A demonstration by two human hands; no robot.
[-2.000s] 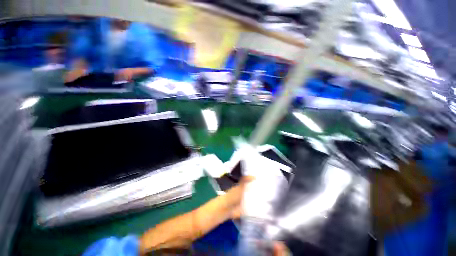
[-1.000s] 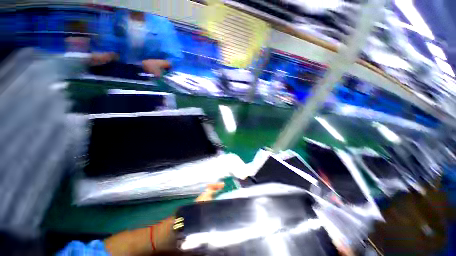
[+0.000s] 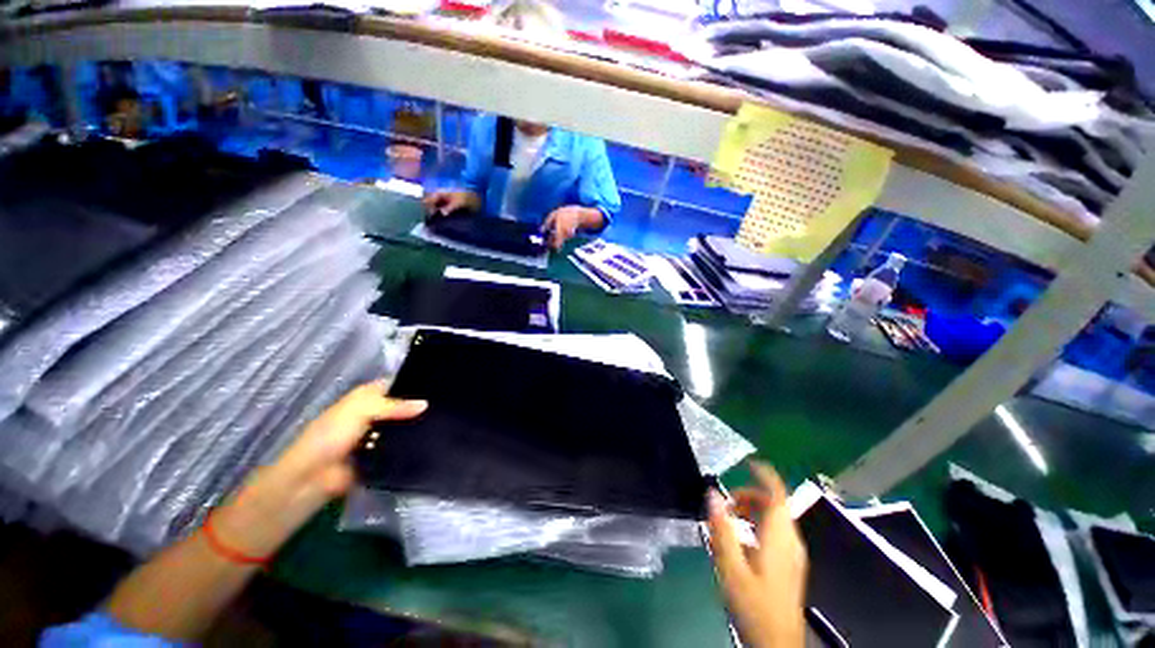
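A flat black panel (image 3: 538, 424) with rounded corners is above bubble wrap sheets (image 3: 507, 534) in front of me, slightly tilted. Small gold dots show near its left corners. My left hand (image 3: 336, 443) grips the panel's left edge, thumb on top and fingers partly hidden below. My right hand (image 3: 763, 557) is at the panel's lower right corner, fingers spread and slightly blurred. Its thumb or a finger is close to the corner; whether it grips the panel is unclear.
A tall bubble wrap stack (image 3: 190, 367) stands at left. More black panels (image 3: 874, 570) lie at right beside a slanted post (image 3: 1001, 342). A coworker (image 3: 538, 177) in blue handles a dark piece across the green bench (image 3: 747, 392). A yellow perforated sheet (image 3: 798, 184) hangs from the shelf.
The view has turned left. The panel, glossy and low in view before, is now over the bubble wrap pile, covering the black piece seen there. My right hand shows clearly at its right corner.
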